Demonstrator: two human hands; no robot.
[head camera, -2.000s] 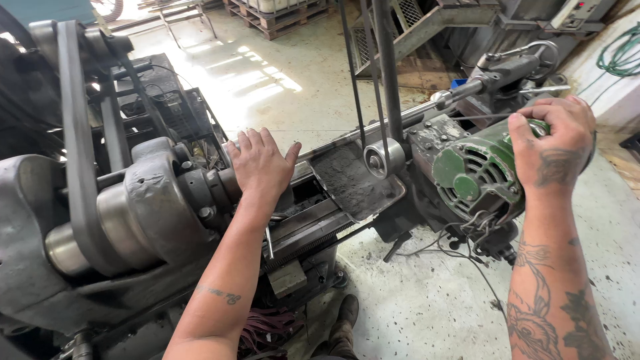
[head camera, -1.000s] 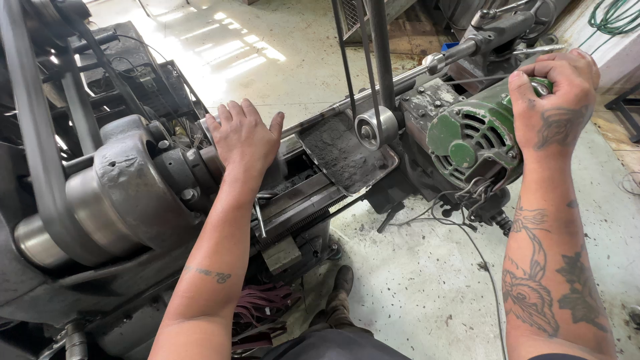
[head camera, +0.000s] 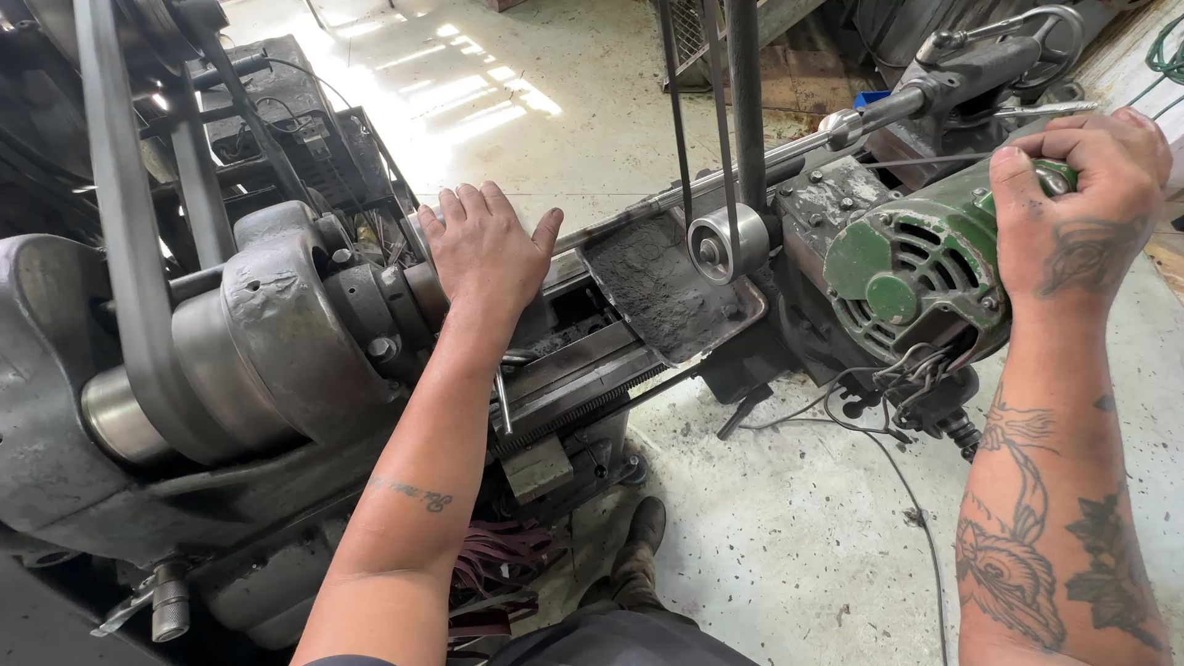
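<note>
My left hand (head camera: 490, 245) lies palm down over the spindle end of an old belt-driven lathe (head camera: 277, 305), fingers spread; what is under the palm is hidden. My right hand (head camera: 1078, 199) rests curled over the back of a green electric motor (head camera: 925, 268) with worn paint and loose wires; whether it grips is partly hidden. Left of the motor, a small steel belt pulley (head camera: 728, 242) stands over a metal tray (head camera: 668, 301) of dark grey powder. A wide flat belt (head camera: 129, 222) runs over the headstock's cone pulley.
Behind the motor is the tailstock (head camera: 980, 74) with its handwheel. A steel rod (head camera: 721, 185) runs along the bed. A cable (head camera: 925, 518) trails over the speckled floor (head camera: 786, 555). Dark red strips (head camera: 504, 564) hang below the bed, near a shoe (head camera: 646, 523).
Both hands keep nearly the same places, the left over the spindle end and the right on the motor. The view has shifted a little.
</note>
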